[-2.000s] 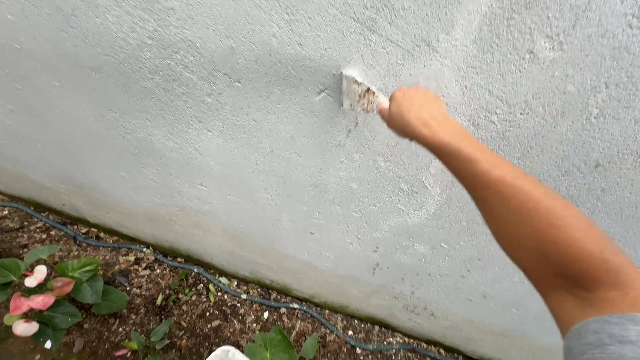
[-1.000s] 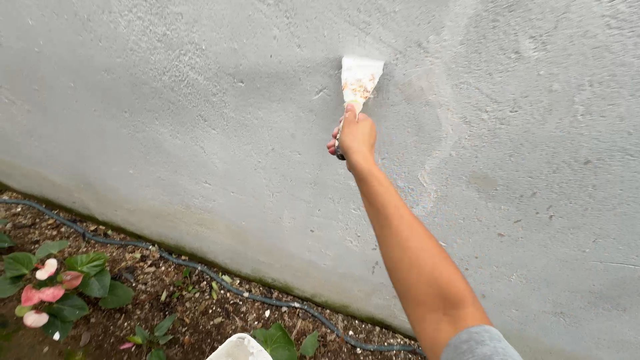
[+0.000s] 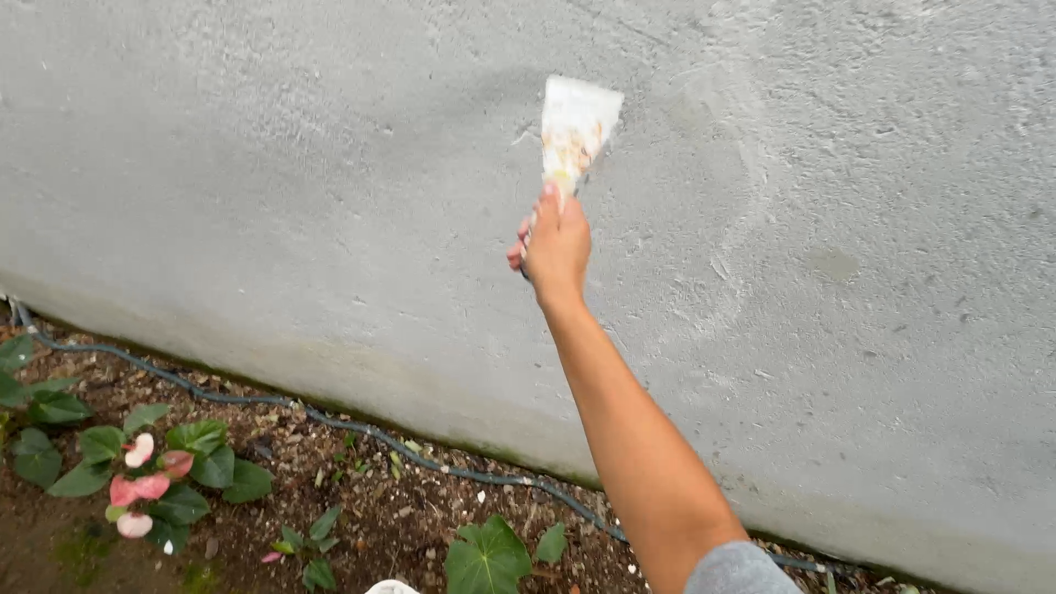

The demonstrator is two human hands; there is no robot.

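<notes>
My right hand [image 3: 558,243] grips the handle of a putty knife [image 3: 577,124] in the upper middle of the head view. White filler and rusty brown spots cover its wide blade, which points up and lies at the rough grey plastered wall [image 3: 371,214]. Whether the blade's edge touches the wall cannot be told. Around the blade the wall has small pits, ridges and smoother smears. My left hand is out of view. The rim of a white container [image 3: 391,587] just shows at the bottom edge.
Below the wall runs a soil bed [image 3: 396,511] with a dark hose [image 3: 462,472] along the wall's foot. An anthurium with pink flowers [image 3: 140,488] grows at lower left, and a broad green leaf [image 3: 488,561] stands at the bottom middle.
Two seconds ago the putty knife's handle pointed right; my right hand has since swung left and below the blade, which now points up. The white container shows less than one second ago.
</notes>
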